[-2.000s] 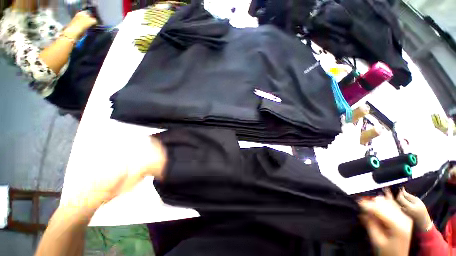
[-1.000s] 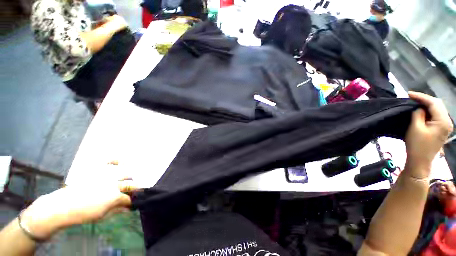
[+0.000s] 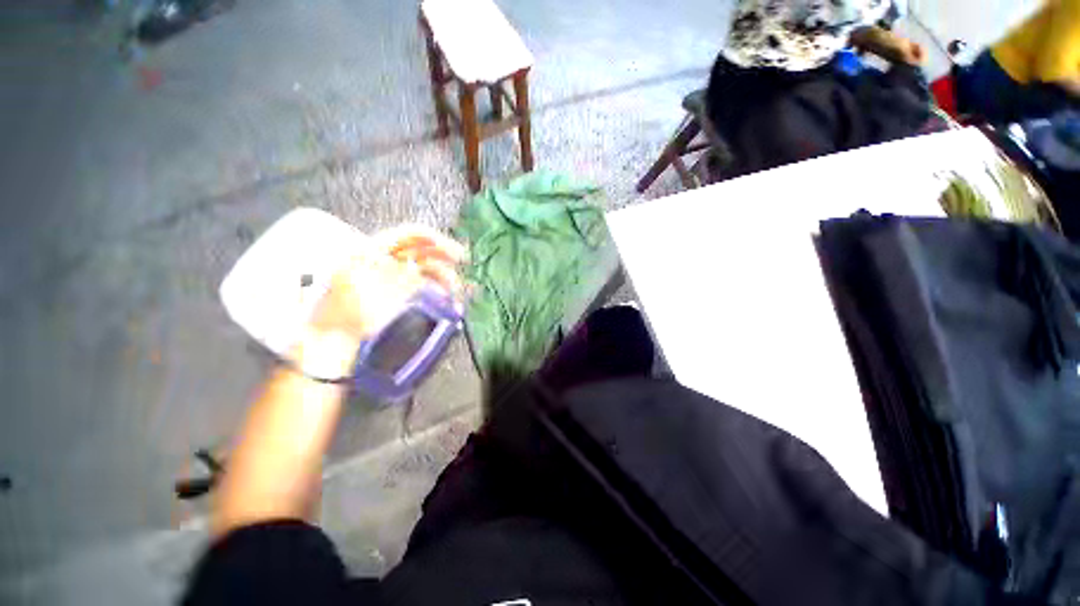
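Observation:
My left hand (image 3: 377, 290) is stretched out at the left, blurred and overexposed, over the lilac-white plastic stool (image 3: 278, 266). Its fingers lie at the stool's upper side; whether they grip it or only rest there I cannot tell. My right hand is not in view. A black garment (image 3: 711, 474) lies across my lap, bunched and running toward the lower right, partly over the white table's near edge. Where it is held, if at all, is hidden.
The white table (image 3: 734, 284) is at the right, bearing a stack of black garments (image 3: 983, 355). Green cloth (image 3: 533, 260) hangs or lies left of the table. A wooden stool with a white top (image 3: 480, 42) stands beyond. A seated person with black cloth (image 3: 817, 118) is behind the table.
The view has turned left and down. The garment stretched between both hands is now down on my lap. My left hand has moved to the plastic stool; my right hand has left view.

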